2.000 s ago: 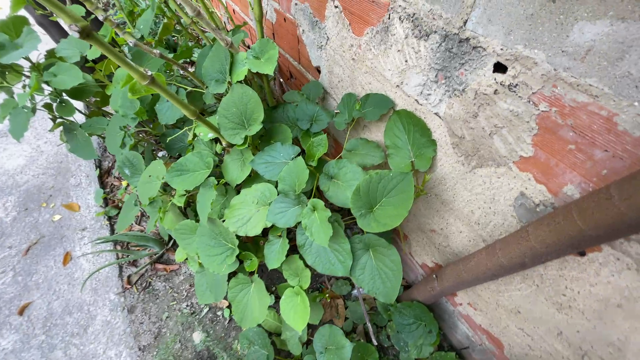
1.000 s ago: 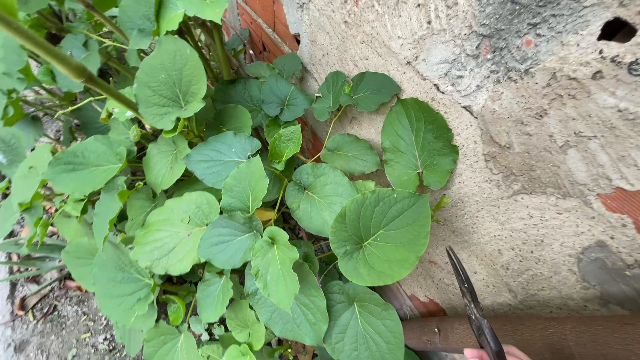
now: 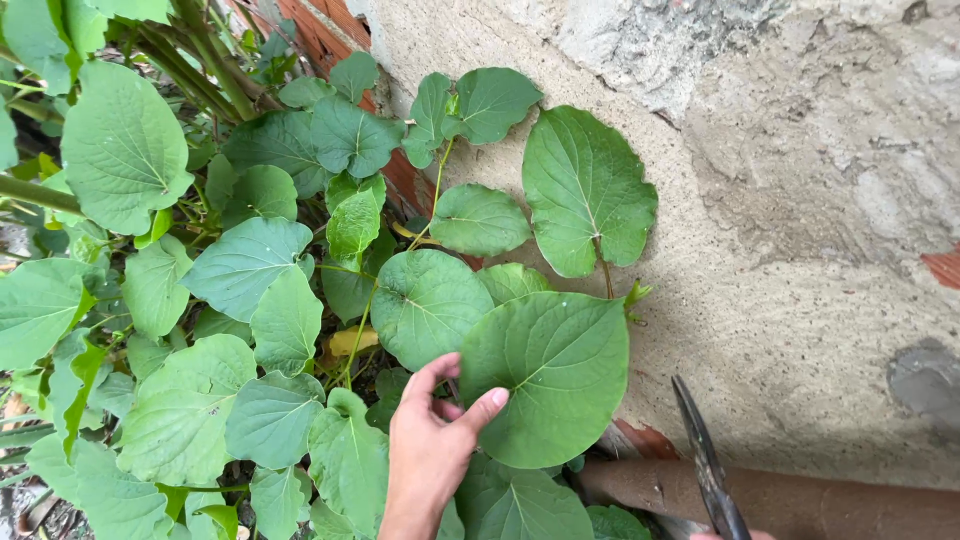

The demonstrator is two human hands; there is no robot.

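Note:
My left hand [image 3: 439, 442] reaches in from the bottom, its thumb on the face of a large heart-shaped green leaf [image 3: 551, 367] and its fingers at the leaf's left edge, partly behind it. At the bottom right, only fingertips of my right hand [image 3: 731, 535] show, at the lower end of a dark metal cutting tool [image 3: 709, 457], likely shears, whose blades point up and left. Its handles are out of view. Another large leaf [image 3: 589, 191] lies against the wall above, its reddish stalk running down to a pale green shoot tip [image 3: 637, 293].
A rough plastered wall [image 3: 795, 225] with exposed red brick [image 3: 330, 34] fills the right side. A brown pipe [image 3: 795, 499] runs along the lower right. Dense leafy stems [image 3: 217, 67] crowd the left, with a yellowed leaf [image 3: 352, 341] low among them.
The view has moved closer to the plant. My left hand has come into view and reached the large leaf. The cutting tool, absent at first, appeared at the lower right and remains there.

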